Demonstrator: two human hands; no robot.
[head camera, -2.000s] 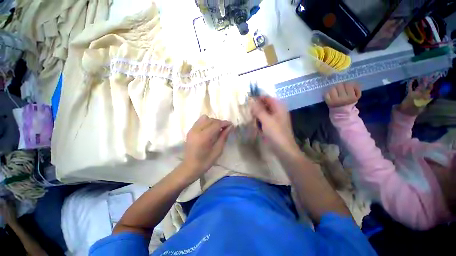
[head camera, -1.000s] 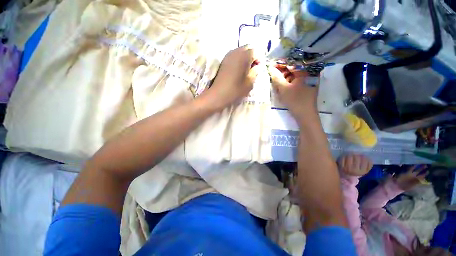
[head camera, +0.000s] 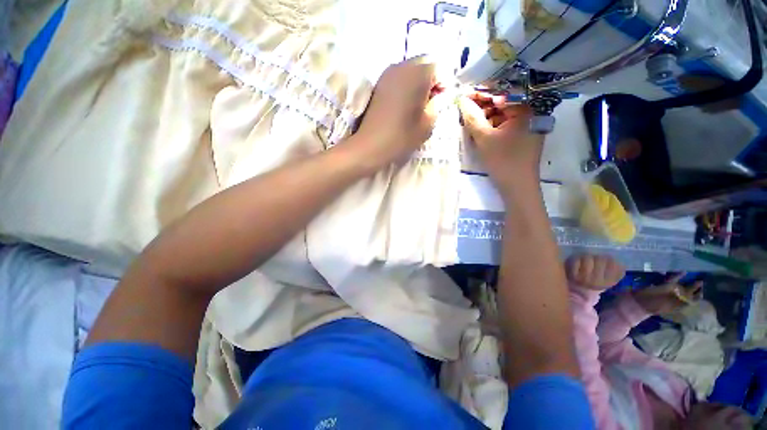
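Observation:
A cream garment panel (head camera: 109, 143) with puckered whitish gathered rows (head camera: 261, 82) lies across the table and hangs over its front edge. My left hand (head camera: 402, 105) pinches the cloth just left of the needle area. My right hand (head camera: 505, 134) has its fingertips at the cloth's edge, under the left end of the sewing machine head (head camera: 580, 42). Both hands are close together, with the cloth edge between them. Bright glare hides the exact fingertip contact and the needle.
A clear box of yellow discs (head camera: 610, 214) stands right of my right forearm, near the ruler-marked edge (head camera: 484, 228). A black box (head camera: 626, 147) is behind it. A child's fist (head camera: 595, 271) in a pink sleeve rests at the table edge. More cream cloth (head camera: 481, 369) hangs below.
Since the earliest frame, both hands moved up with the cloth edge to the machine's needle area, and the dark tool at my right hand is no longer seen. Over the last second, the hands barely moved.

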